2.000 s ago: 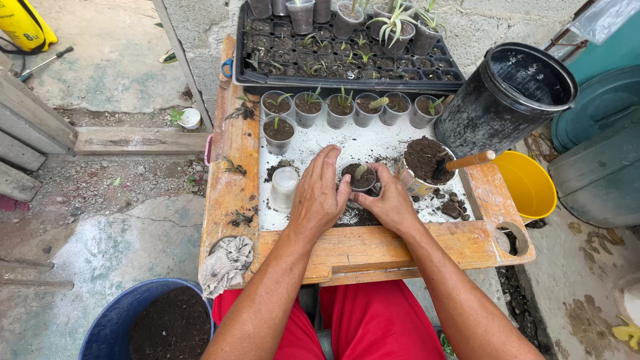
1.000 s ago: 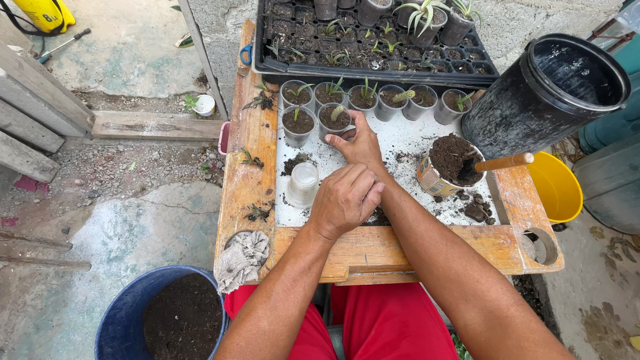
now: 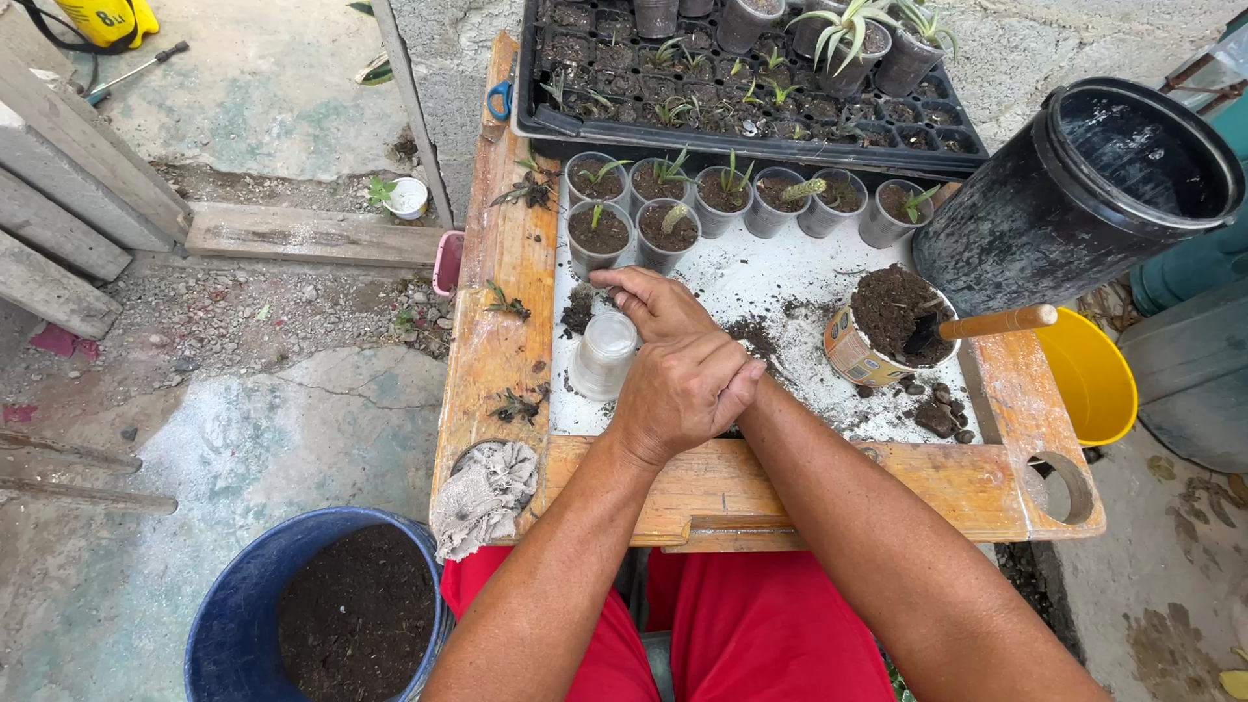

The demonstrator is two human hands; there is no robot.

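Observation:
My left hand [image 3: 687, 395] lies across my right wrist, its fingers curled over it. Just beyond, my right hand [image 3: 658, 300] holds nothing; its extended fingers point left, in front of a clear cup with a small cactus-like cutting [image 3: 669, 234]. Beside that cup stands a soil-filled cup with a green seedling [image 3: 598, 239]. Behind them is a row of similar planted plastic cups [image 3: 721, 207]. An upturned clear cup stack [image 3: 604, 356] stands left of my hands. On the right, a tub of potting soil [image 3: 882, 336] holds a wooden-handled tool [image 3: 999, 322].
A black seedling tray [image 3: 751, 141] spans the back of the wooden table [image 3: 780, 487]. A black bucket [image 3: 1072, 175] and yellow bucket [image 3: 1092, 375] stand at right. Loose plantlets [image 3: 517, 407] and a grey rag [image 3: 487, 492] lie along the left edge, above a blue soil bucket [image 3: 234, 624].
The cup with the cactus-like cutting, between my hands at first, was set beside the seedling cup and let go. My right hand has drawn back toward me and left. My left hand has moved onto my right wrist.

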